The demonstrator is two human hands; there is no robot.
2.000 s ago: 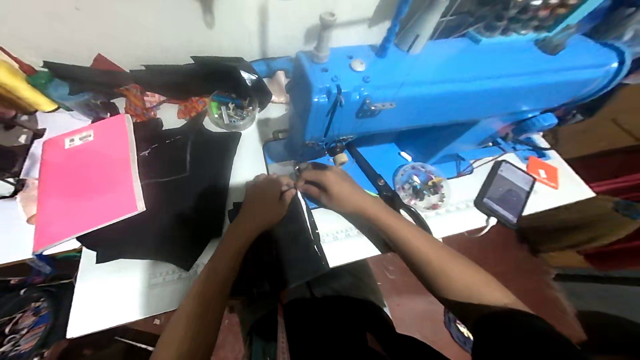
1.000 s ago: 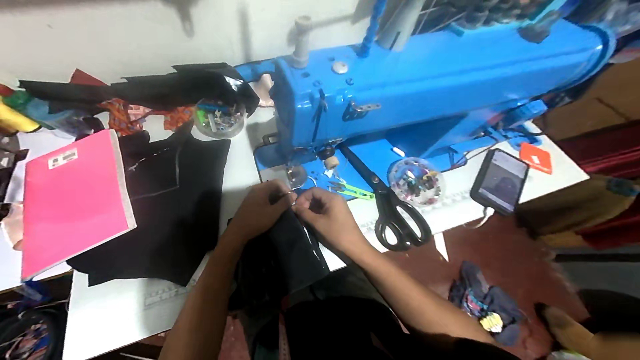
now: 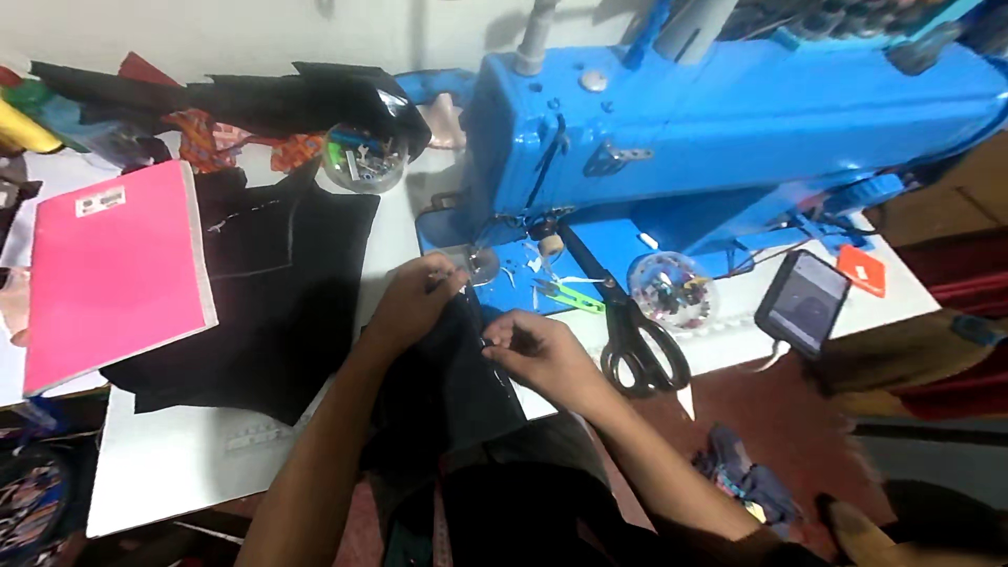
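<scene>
My left hand (image 3: 417, 303) grips the upper end of a black fabric piece (image 3: 449, 378), close to the needle area of a blue sewing machine (image 3: 709, 118). Lower down, my right hand (image 3: 528, 346) pinches the right edge of that fabric between thumb and fingers. White marks run along this edge, which hangs over the table's front toward my lap. Black-handled scissors (image 3: 642, 339) lie to the right of my right hand, their blades on the machine bed. Green thread snips (image 3: 571, 296) rest beside them.
Another black fabric piece (image 3: 315, 315) with chalk lines lies left, partly under a pink notebook (image 3: 118, 268). Clear bowls of small items stand behind my left hand (image 3: 366, 161) and beside the scissors (image 3: 673, 291). A phone (image 3: 803, 303) with a cable lies near the table's right edge.
My hands were close together at the fabric's upper end; now they are apart, with my right hand lower along the edge. The scissors' handles, under my right arm at first, show fully now.
</scene>
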